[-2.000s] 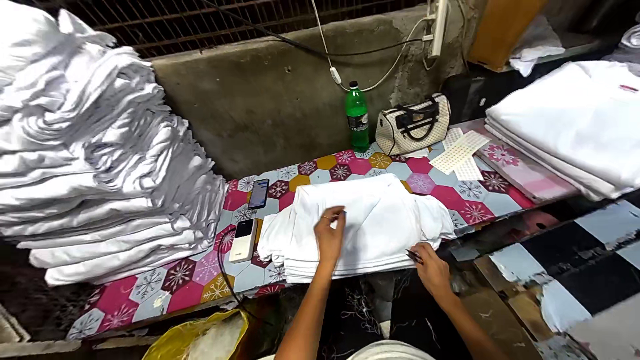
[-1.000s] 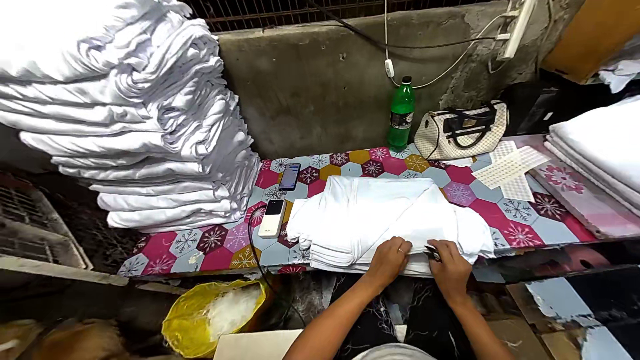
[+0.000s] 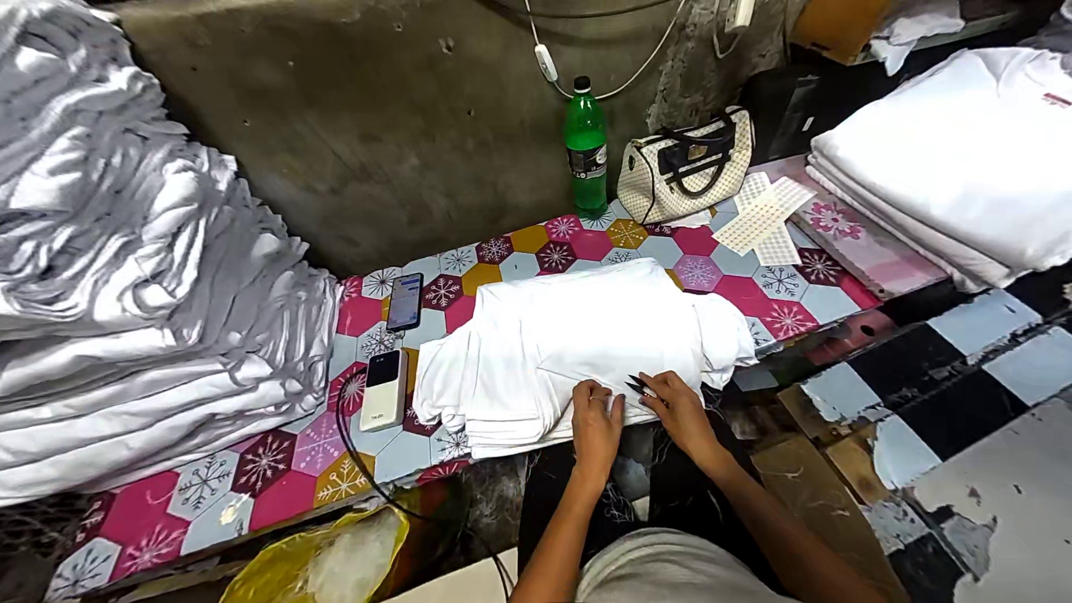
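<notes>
A pile of folded white cloth garments (image 3: 586, 343) lies on a hexagon-patterned table cover (image 3: 276, 465). At its near edge, my left hand (image 3: 597, 423) has its fingers bent onto the cloth; whether it pinches a fold cannot be told. Close to its right, my right hand (image 3: 677, 412) holds a small dark pointed tool (image 3: 641, 387), seemingly thread snips, whose tips point up and left over the cloth. The lower part of the tool is hidden in the fingers.
Tall stacks of white garments (image 3: 159, 276) stand at left, more folded ones (image 3: 955, 159) at right. Behind are a green bottle (image 3: 586, 151), a handbag (image 3: 687, 163) and sticker sheets (image 3: 766, 219). A phone (image 3: 404, 301), a power bank (image 3: 384, 392) and its cable lie left. A yellow bag (image 3: 318, 561) is below.
Two seconds ago my left hand lay on the middle of the cloth, apart from my right; now both are close together at the near edge. The view has shifted.
</notes>
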